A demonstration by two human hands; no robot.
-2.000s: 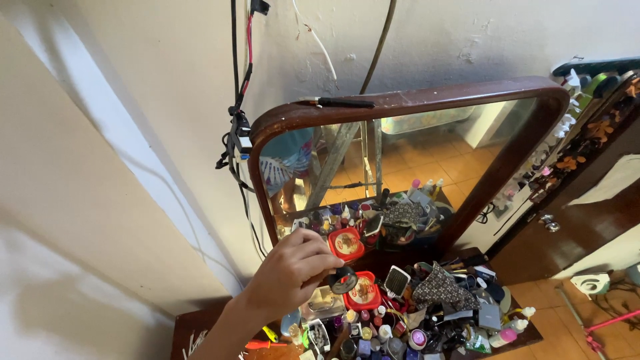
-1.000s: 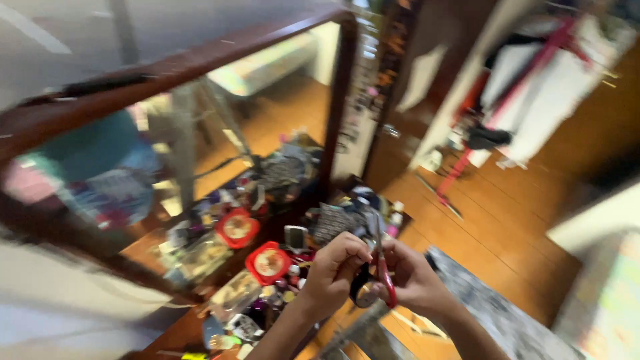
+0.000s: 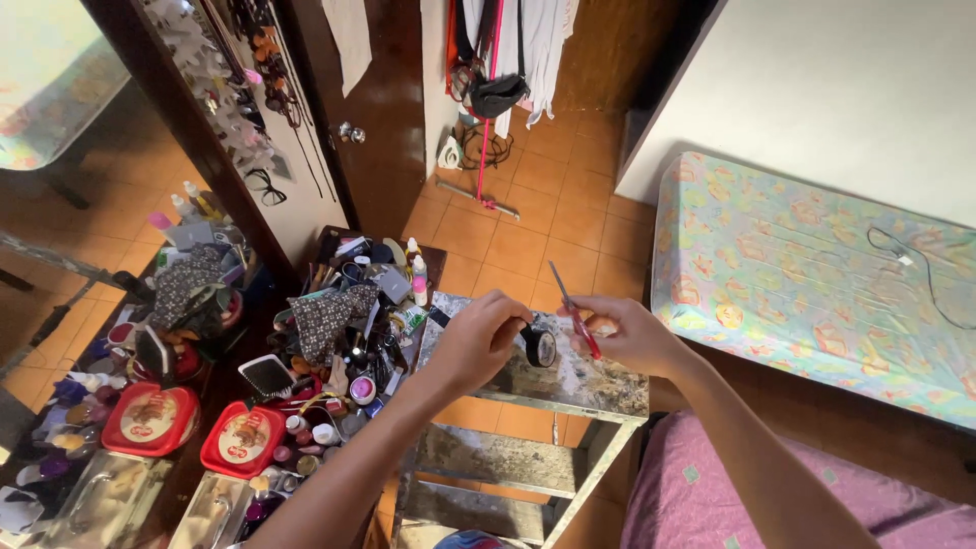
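Observation:
My left hand pinches the end of a black tape strip, and the roll of black tape hangs from it. To the right, my right hand grips scissors with red handles, their blades pointing up and to the left. The scissors and the roll are apart. Both hands are above the paint-stained top of a stepladder. A short black strip shows at the ladder top's left edge, beside my left hand; whether it joins the tape is unclear.
A dresser crowded with bottles, a hairbrush and a red-lidded tub stands left, below a mirror. On the right are a patterned mattress and a pink cloth. A pink pole stands by the door.
The view has swung right, away from the mirror. Two seconds ago only one hand showed, holding the roll near the mirror. One second ago both hands were close together at the roll and scissors; now they are apart.

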